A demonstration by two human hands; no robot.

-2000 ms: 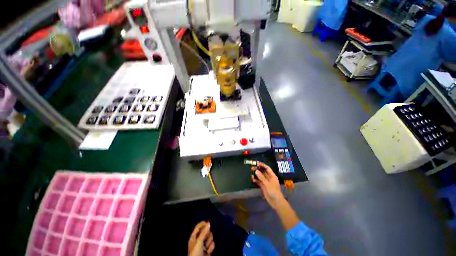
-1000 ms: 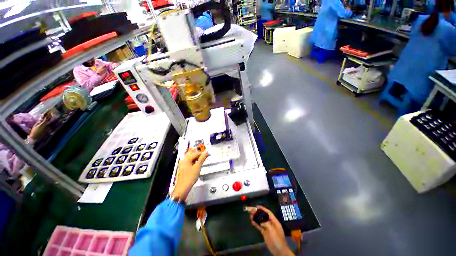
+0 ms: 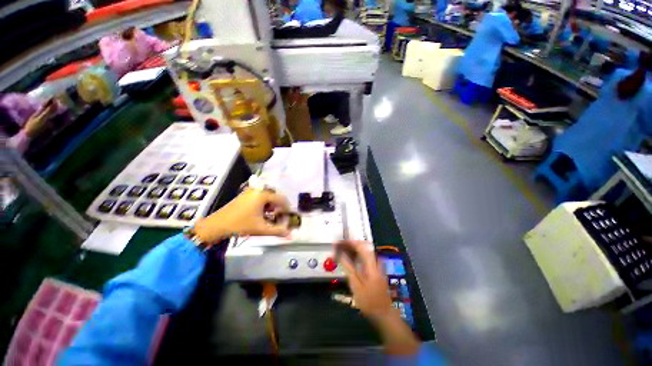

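My left hand is over the left of the white work platform and pinches a small dark housing with a gold-coloured inside. The orange fixture cannot be made out behind this hand. The black fixture sits on the platform, to the right of my left fingertips. My right hand is blurred, at the machine's front edge beside the red button. It holds a small dark part at its fingertips; its details are unclear.
The brass dispensing head hangs at the platform's left rear. The teach pendant lies right of the base, partly behind my right hand. A white tray with rows of black frames is left, a pink tray lower left. An orange-yellow cable hangs in front.
My left hand, at the orange fixture a second ago, now shows a housing in its fingertips. My right hand has moved up from the bench to the machine's front edge with its dark part.
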